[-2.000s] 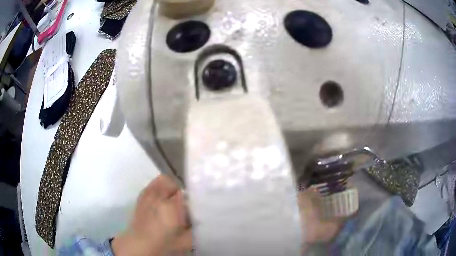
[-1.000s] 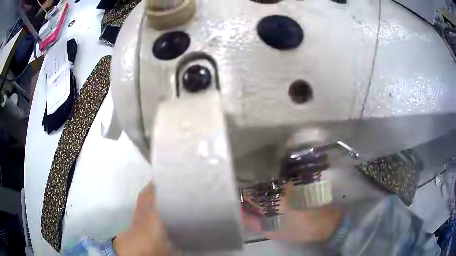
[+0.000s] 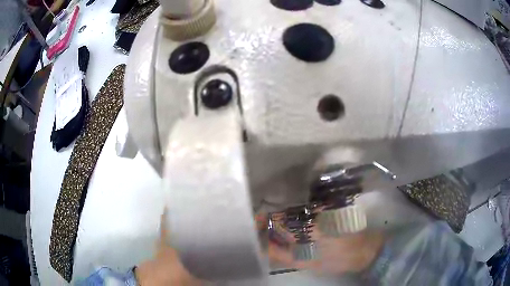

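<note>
The white sewing machine head (image 3: 268,78) fills the middle of the view. Its thick curved take-up lever guard (image 3: 209,195) covers the needle area. My left hand (image 3: 162,269) is low, left of the guard and partly behind it; its fingertips are hidden. My right hand (image 3: 346,251) is low, behind the thread tension assembly (image 3: 340,204); its fingers point left and are blurred. Whether either hand holds fabric cannot be seen. A long speckled strip (image 3: 84,173) lies on the white table at left.
A black bundle with white paper (image 3: 70,103) lies beside the strip. A patterned and black cut stack (image 3: 136,21) is at far left behind the head. A pink-red item (image 3: 64,34) lies at the table's far left edge. Speckled fabric (image 3: 442,200) shows right of the head.
The view has shifted, so the machine head appears further left and a little lower. My left hand shows lower in the picture. My right hand's fingers now show between guard and tension knob.
</note>
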